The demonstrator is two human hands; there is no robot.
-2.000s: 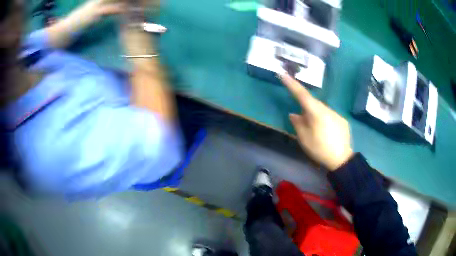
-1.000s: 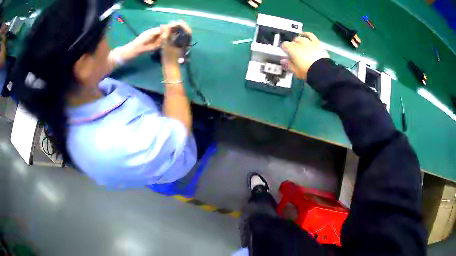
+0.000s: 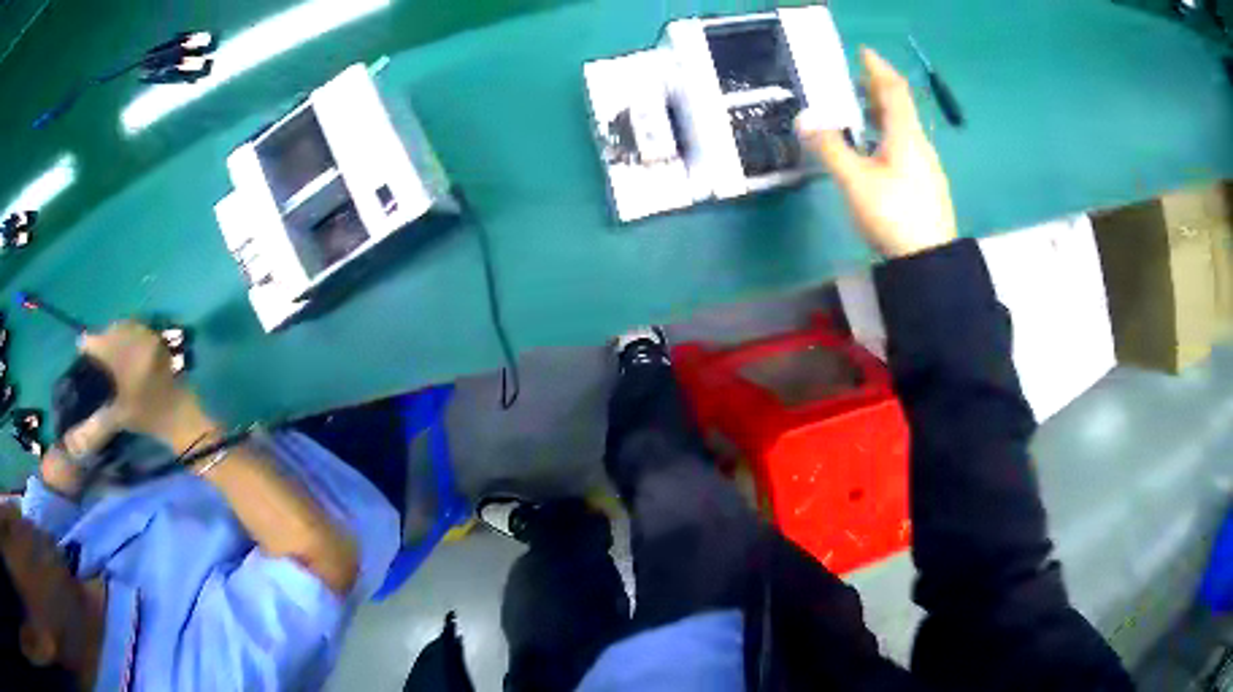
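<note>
A white screw feeder (image 3: 683, 102) stands on the green mat, its stepped front with the metal pick-up head (image 3: 625, 137) facing left. Dark screws (image 3: 768, 135) lie in its windowed top, crossed by a narrow silver bar. My right hand (image 3: 886, 169) is over the feeder's right edge, thumb and fingers apart, holding nothing; whether the thumb touches the casing I cannot tell. A thin screwdriver with a black handle (image 3: 945, 100) lies right of my hand. My left hand is out of the picture.
A second white feeder (image 3: 385, 142) stands to the left, its black cord (image 3: 490, 291) hanging over the bench edge. At lower left a person in light blue (image 3: 250, 581) holds a dark object (image 3: 84, 392). Below are a red stool (image 3: 832, 466), a blue stool and, right, cartons (image 3: 1170, 277).
The view has swung to the right. My right hand has left the top of the left feeder and is now at the right feeder, with its fingers spread.
</note>
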